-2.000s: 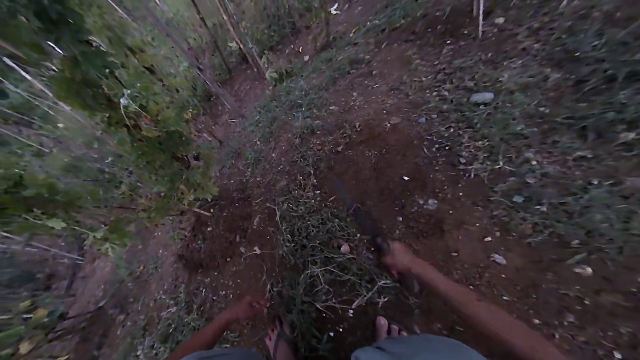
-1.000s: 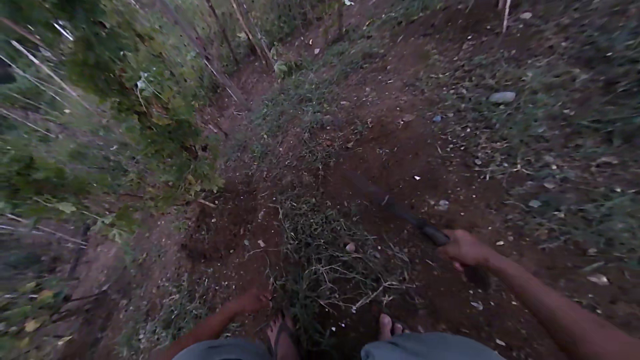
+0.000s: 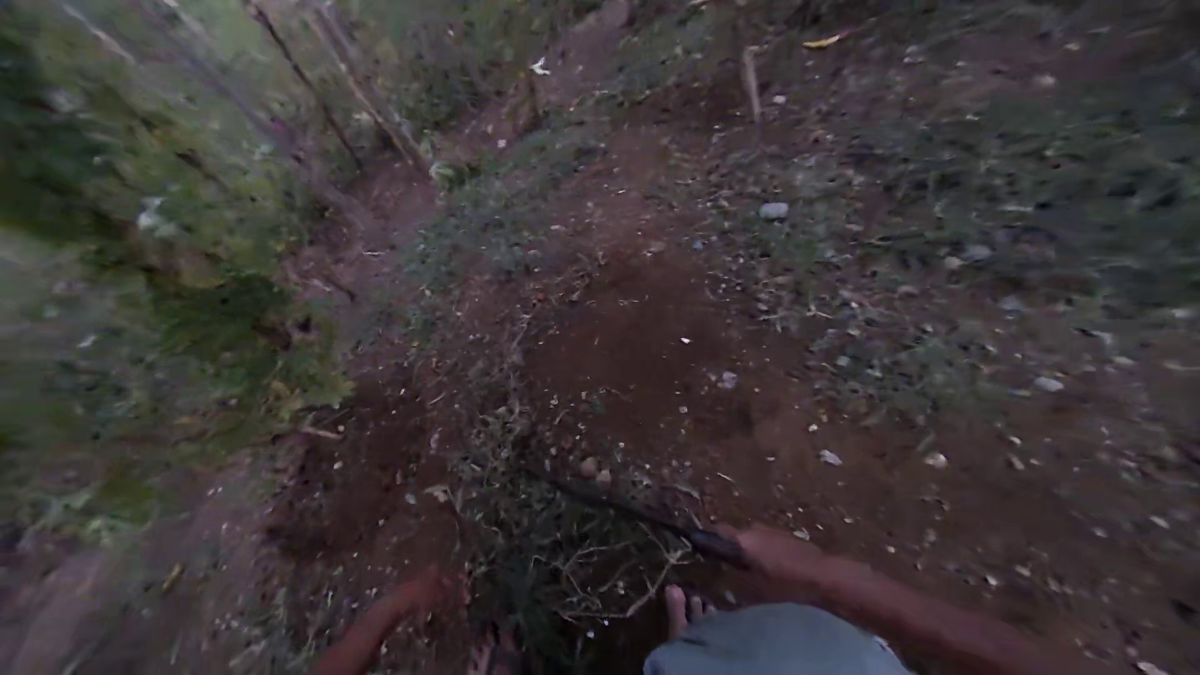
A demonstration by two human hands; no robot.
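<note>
My right hand (image 3: 750, 548) is closed around the dark handle of a long, thin hand tool (image 3: 647, 514), at the lower middle right. Its far end points up and left into a heap of uprooted weeds (image 3: 562, 553), where blur hides its tip. At the lower left, my left hand (image 3: 436, 591) hangs beside the left edge of the heap; its fingers are too blurred to read. My feet stand at the bottom, near the heap.
Bare brown soil (image 3: 637, 347) with small stones lies ahead. Leafy plants (image 3: 234, 319) and thin stems crowd the left. Low weeds (image 3: 937, 347) cover the right, near a pale stone (image 3: 773, 211). A short stake (image 3: 751, 84) stands at the top.
The tool in my right hand has moved left from the bare soil to the weed heap. My left hand stays low beside the heap.
</note>
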